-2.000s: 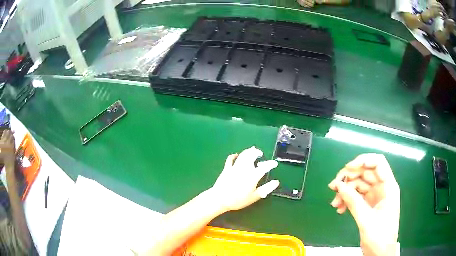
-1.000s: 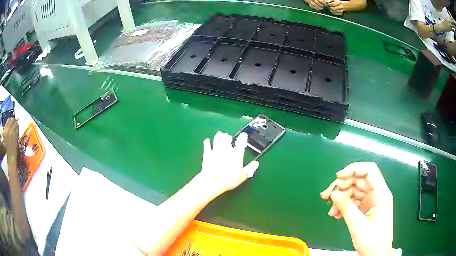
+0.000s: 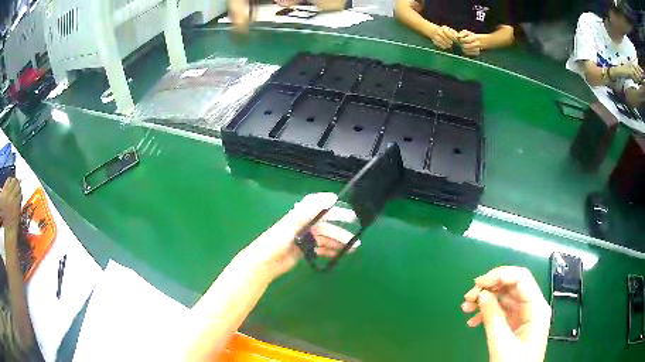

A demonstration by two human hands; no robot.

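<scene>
A dark phone middle frame (image 3: pixel 378 185) is held tilted above the green belt, with its filled end up and to the right. My left hand (image 3: pixel 311 237) grips its lower end; white covers show on the fingertips, seen partly through the frame's open window. My right hand (image 3: pixel 510 307) is at the lower right, apart from the frame, with thumb and forefinger pinched together. A tiny dark bit shows at those fingertips, too small to name surely. The orange tray (image 3: pixel 272 349) shows only as a rim at the bottom edge.
A stack of black trays (image 3: pixel 353 127) stands beyond the frame, with clear-wrapped sheets (image 3: pixel 194 92) on its left. Other phone frames lie on the belt at left (image 3: pixel 112 170) and right (image 3: pixel 567 295). People sit across the belt and at far left.
My left hand has picked the phone frame up from the belt and tilted it on edge. My right hand keeps its pinch, slightly lower in view. The frames on the right have shifted left.
</scene>
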